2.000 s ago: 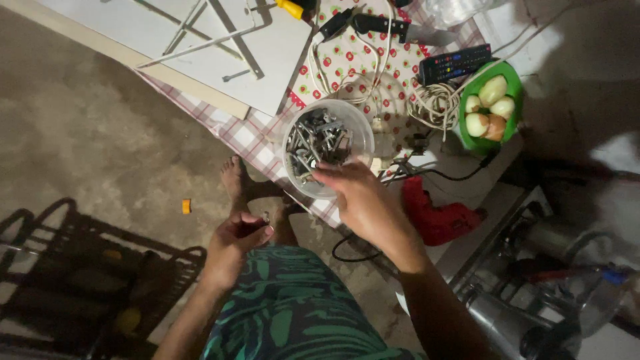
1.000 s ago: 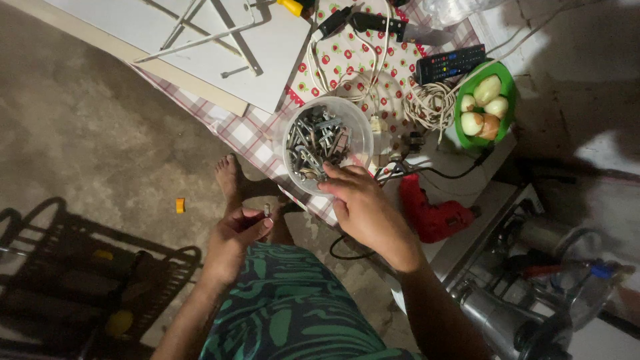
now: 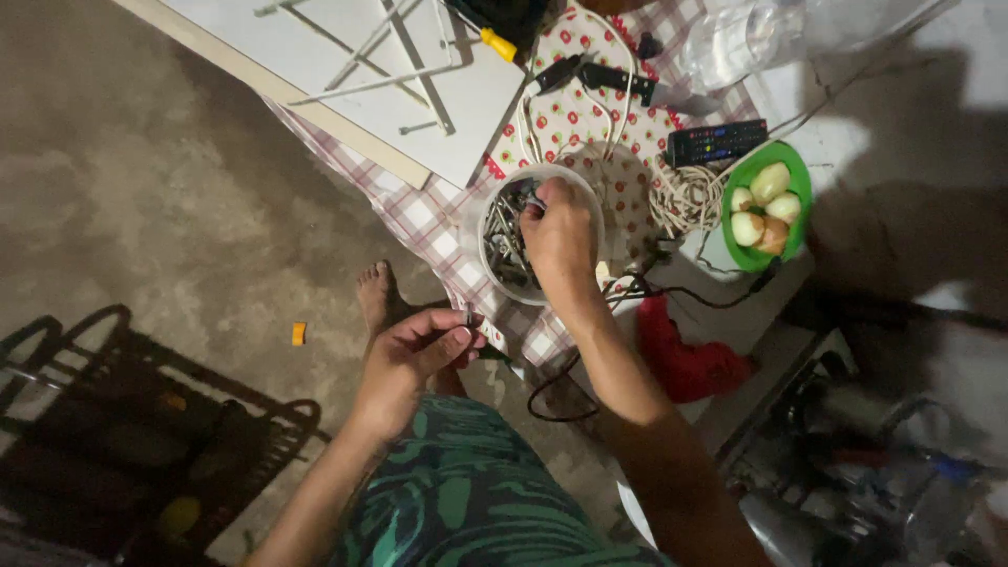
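My left hand [image 3: 417,358] pinches a small metal fastener [image 3: 470,315] between thumb and fingertips, beside the table's corner. Over a clear plastic tub [image 3: 476,228] on the checked tablecloth [image 3: 409,224] is my right hand [image 3: 561,236], its fingertips pinching a small metal piece [image 3: 535,200]. Loose screws and metal fittings [image 3: 504,236] fill the tub; my right hand covers part of them. A red power tool [image 3: 685,354], apparently a drill, lies to the right of my right forearm.
White panels [image 3: 480,118] carry metal rods [image 3: 409,71] and a yellow-handled tool [image 3: 498,45]. A kitchen knife [image 3: 622,81], remote control [image 3: 717,142], bundled white cord [image 3: 683,201] and green bowl of onions [image 3: 803,201] lie beyond. A dark metal rack [image 3: 197,362] stands at lower left.
My right hand has moved from the tub's near right rim to above its contents, fingers now closed on a metal piece. My left hand stays near the table's corner.
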